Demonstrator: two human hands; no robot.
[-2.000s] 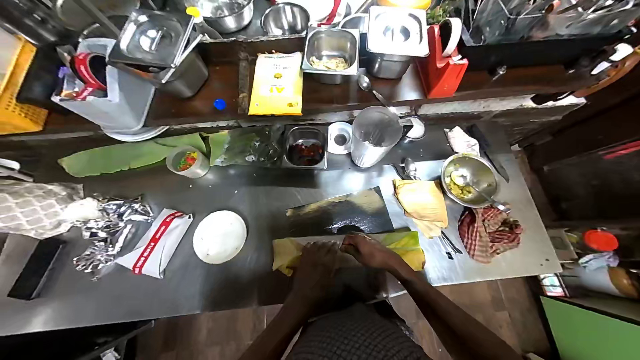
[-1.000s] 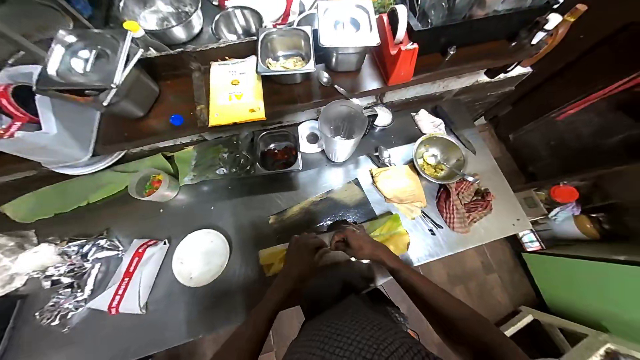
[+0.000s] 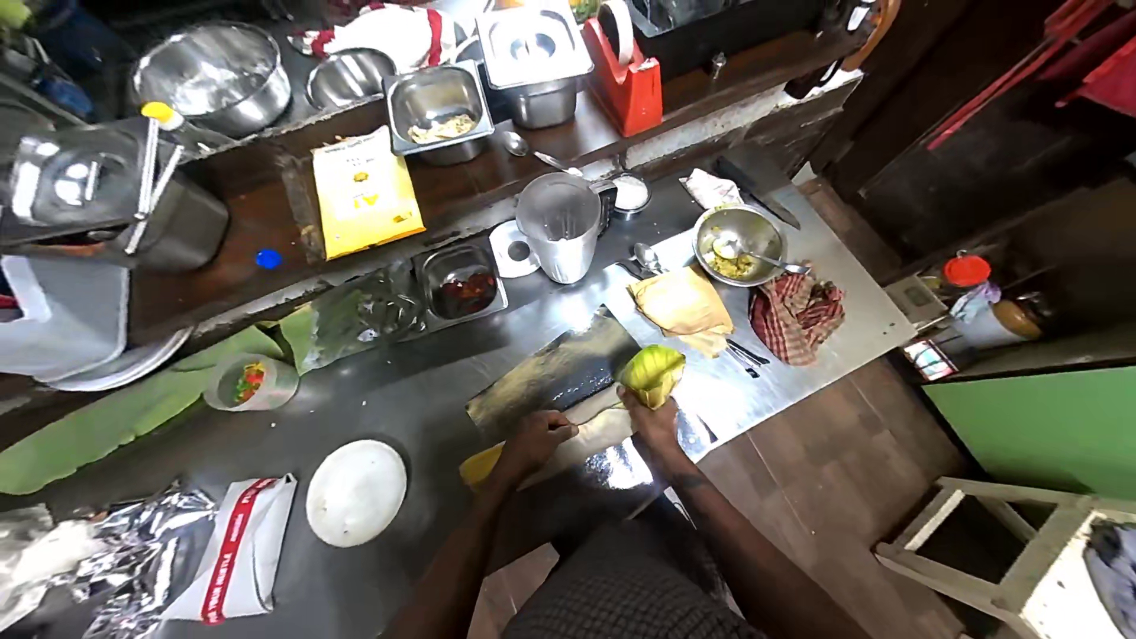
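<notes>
A long pale wrap with yellow-green leaf at its ends [image 3: 596,431] lies along the front of the steel counter. My left hand [image 3: 538,444] rests on its left part, fingers bent, a yellow leaf end showing beside the wrist. My right hand [image 3: 652,419] grips the right end, where the yellow-green leaf [image 3: 655,373] is gathered upward. Just behind the wrap lies a dark, wet-looking sheet with a brownish surface [image 3: 550,368]. A folded tan cloth [image 3: 683,306] is to the right, near a steel bowl of yellowish food with a spoon [image 3: 738,244].
A white plate [image 3: 357,493], folded white paper [image 3: 238,550] and crumpled foil [image 3: 160,550] are at left. Behind stand a clear jug [image 3: 559,226], a steel pan of dark red food [image 3: 461,282] and a cup of chopped vegetables [image 3: 251,382]. A checked cloth [image 3: 796,318] and a knife [image 3: 759,191] lie at right.
My hands have moved apart along the wrap. The leaf at its right end, flat on the counter before, is now bunched upward in my right hand. The view has shifted and turned.
</notes>
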